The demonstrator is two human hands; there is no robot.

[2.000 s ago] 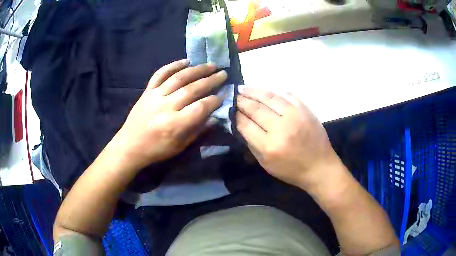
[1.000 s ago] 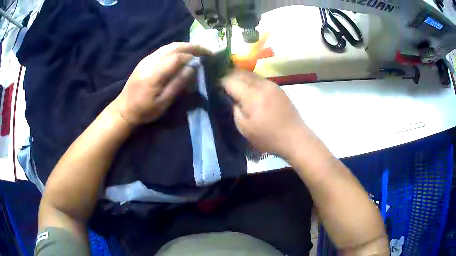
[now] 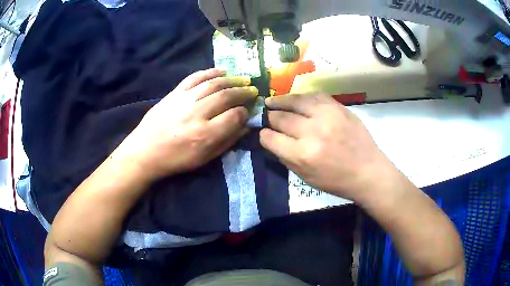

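Note:
The dark garment (image 3: pixel 72 106) is spread over the table left of the needle, its near part hanging over the edge. A pale grey-blue strip (image 3: pixel 241 190) runs along it toward the presser foot and needle (image 3: pixel 261 67). My left hand (image 3: pixel 196 123) lies flat on the cloth, fingertips just below the presser foot. My right hand (image 3: pixel 313 139) holds the garment's right edge between thumb and fingers, close beside the left fingertips. The cloth under my palms is hidden.
The white machine arm (image 3: pixel 358 11) crosses the top. Black-handled scissors (image 3: pixel 394 42) lie behind it on the cream bed. Red-orange tape (image 3: pixel 291 75) is beside the needle. A dark tool (image 3: pixel 458 90) lies at the right. Blue mesh baskets (image 3: pixel 475 218) are below the table edge.
Since one second ago, my left hand has moved from the strip to flat beside the needle. My right hand has settled on the edge. The machine head, out of view two seconds ago, shows again.

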